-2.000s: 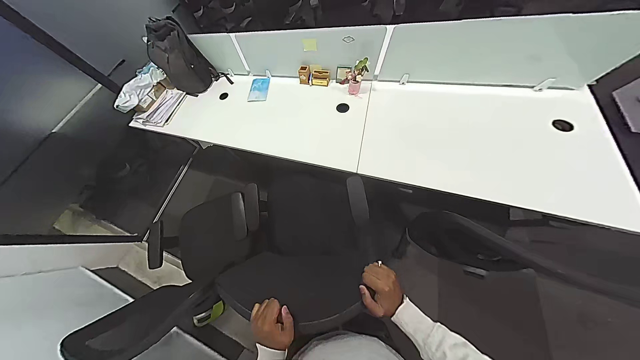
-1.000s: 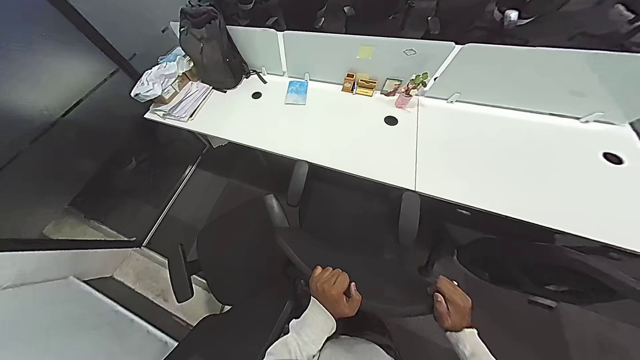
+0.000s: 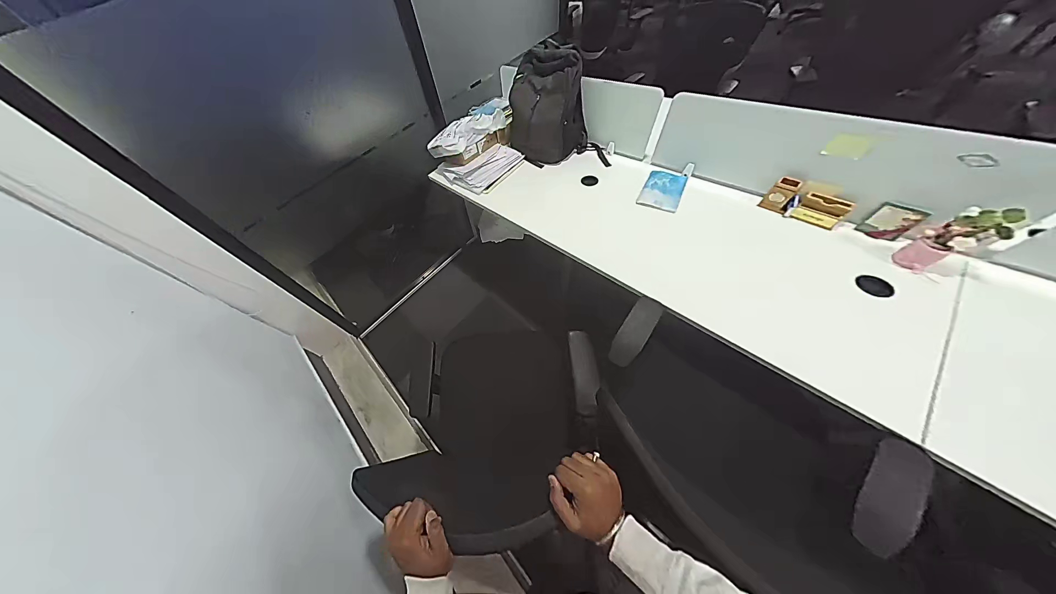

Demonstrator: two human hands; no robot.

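My left hand (image 3: 418, 538) grips the top edge of a black office chair's backrest (image 3: 483, 516), near its left end. Fingers curled over the same edge, my right hand (image 3: 587, 497) holds it farther right and wears a ring. Beyond the backrest lies the dark chair seat (image 3: 503, 404), with a grey armrest (image 3: 584, 371) at its right. A second black chair, with armrests (image 3: 893, 495), stands on the right against the white desk (image 3: 726, 280).
On the desk are a black backpack (image 3: 548, 103), papers (image 3: 483, 169), a blue booklet (image 3: 662, 190), wooden organizers (image 3: 817, 206) and a pink potted plant (image 3: 921, 254). A white wall (image 3: 165, 396) stands close on the left, a frosted glass partition (image 3: 272, 107) beyond it.
The view has swung left. Both hands have moved from the chair at the desk's middle to one farther left, near the white wall, which they now grip.
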